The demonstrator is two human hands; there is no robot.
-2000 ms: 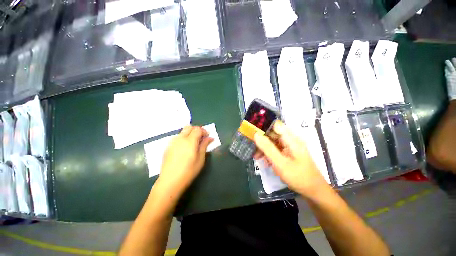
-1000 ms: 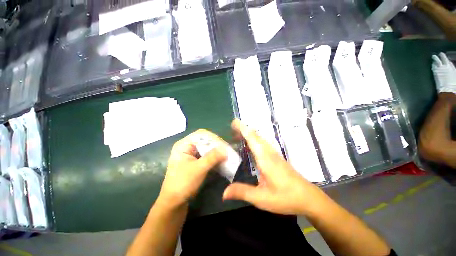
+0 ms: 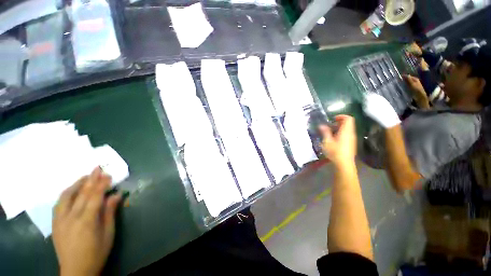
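My left hand (image 3: 86,218) lies at the right end of the stack of empty sleeves (image 3: 37,161), fingertips on a white protective sleeve (image 3: 114,161); its thumb is lower, over the green bench. My right hand (image 3: 340,141) is at the right end of the clear blister tray (image 3: 196,207). Its fingers are closed at a dark handset (image 3: 316,123), blurred and partly hidden, near the front right pocket. The other tray pockets hold white-sleeved phones (image 3: 229,126) in two rows.
Rear trays (image 3: 145,32) hold pale sleeved items and a loose white sheet (image 3: 190,25). At right, a co-worker (image 3: 447,126) reaches a white-gloved hand (image 3: 381,109) close to my right hand. Another tray (image 3: 377,75) and a pale reel (image 3: 399,11) are beyond.
The view has swung right. The sleeve and handset from between my hands are gone from there. My left hand has moved onto the stack, my right to the tray's far right; its front row is fuller.
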